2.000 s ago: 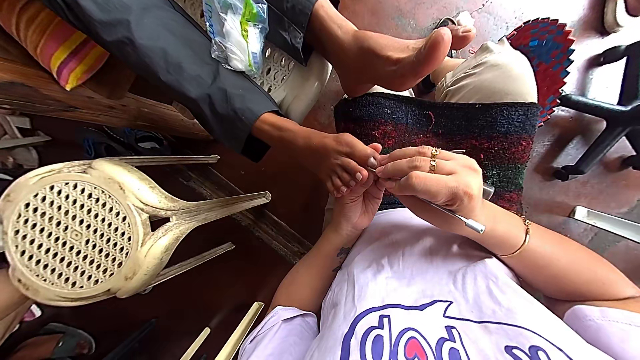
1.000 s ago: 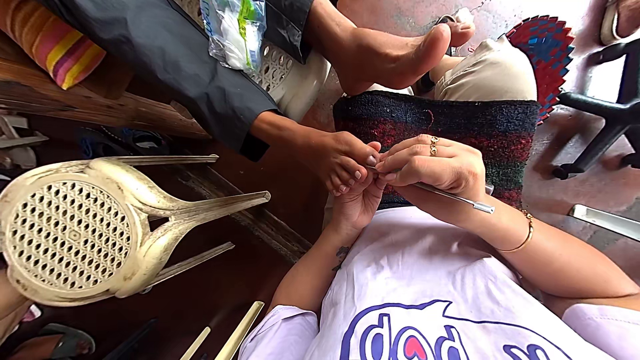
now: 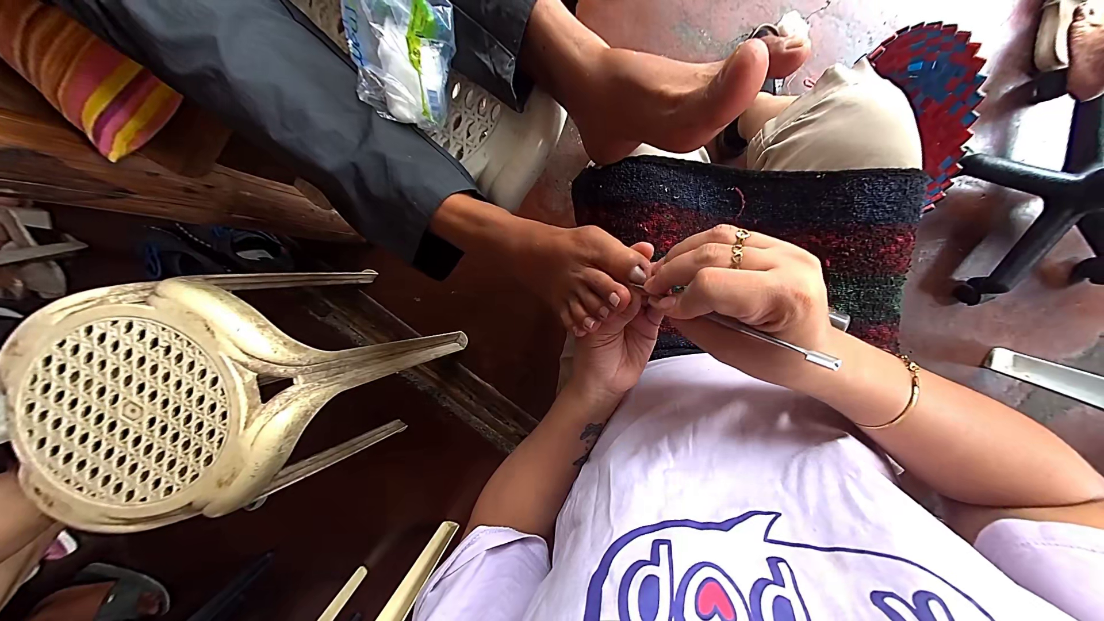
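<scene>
Another person's bare foot [image 3: 561, 259] lies at the near edge of a dark striped knitted cloth [image 3: 828, 207] on my lap. My left hand [image 3: 617, 345] is under the toes, its fingers against the big toe. My right hand [image 3: 750, 276], with rings on one finger, grips a slim metal nail tool [image 3: 776, 341]; its tip is at the big toenail, partly hidden by my fingertips. The tool's handle points back toward my right forearm. The person's other bare foot [image 3: 664, 95] rests above the cloth, sole toward the right.
A cream plastic stool [image 3: 129, 410] lies at the left. A clear plastic bag [image 3: 401, 60] with white contents sits near the person's dark trouser leg. A wooden bench edge [image 3: 155, 185] runs at upper left. A red and blue round mat [image 3: 936, 108] and a black chair base [image 3: 1052, 198] are at right.
The tool's handle in my right hand has tilted slightly over the last two seconds. My left hand and the foot have stayed in about the same place.
</scene>
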